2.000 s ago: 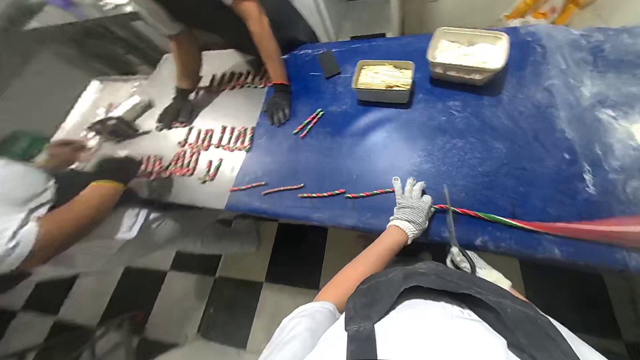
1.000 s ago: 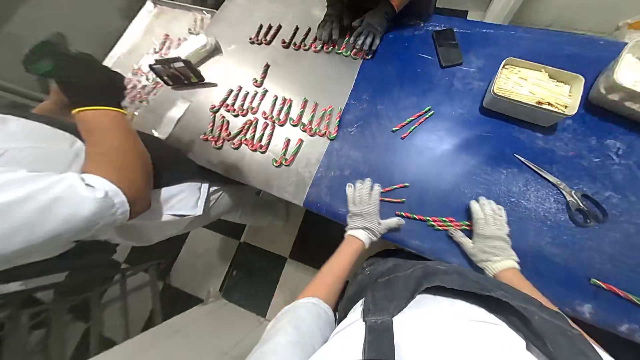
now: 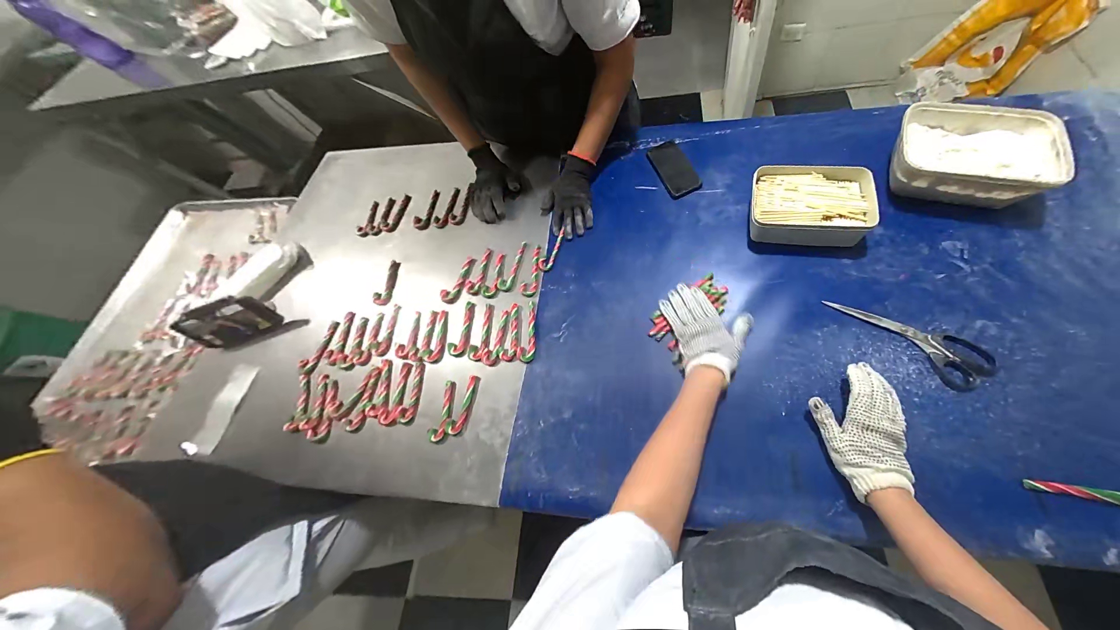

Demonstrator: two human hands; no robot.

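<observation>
My left hand (image 3: 703, 331), in a white dotted knit glove, lies over a small bunch of striped candy sticks (image 3: 710, 290) on the blue table; whether its fingers grip them is hidden. My right hand (image 3: 866, 429), gloved alike, rests on the table with thumb apart and holds nothing. Metal scissors with black handles (image 3: 929, 343) lie beyond my right hand, blades apart from it. A red, white and green candy rope (image 3: 1072, 491) enters from the right edge.
Candy canes (image 3: 424, 337) lie in rows on the steel surface. A co-worker's black-gloved hands (image 3: 570, 197) touch one cane. Nearby are a phone (image 3: 674, 169), a tub of pale sticks (image 3: 814, 201), a tub of white powder (image 3: 980, 153), a tape dispenser (image 3: 229, 319) and another person's arm (image 3: 83, 534).
My left hand has moved forward over the table to a bunch of sticks. The candy pieces that lay near the front edge one second ago are gone from there. My right hand now lies away from candy.
</observation>
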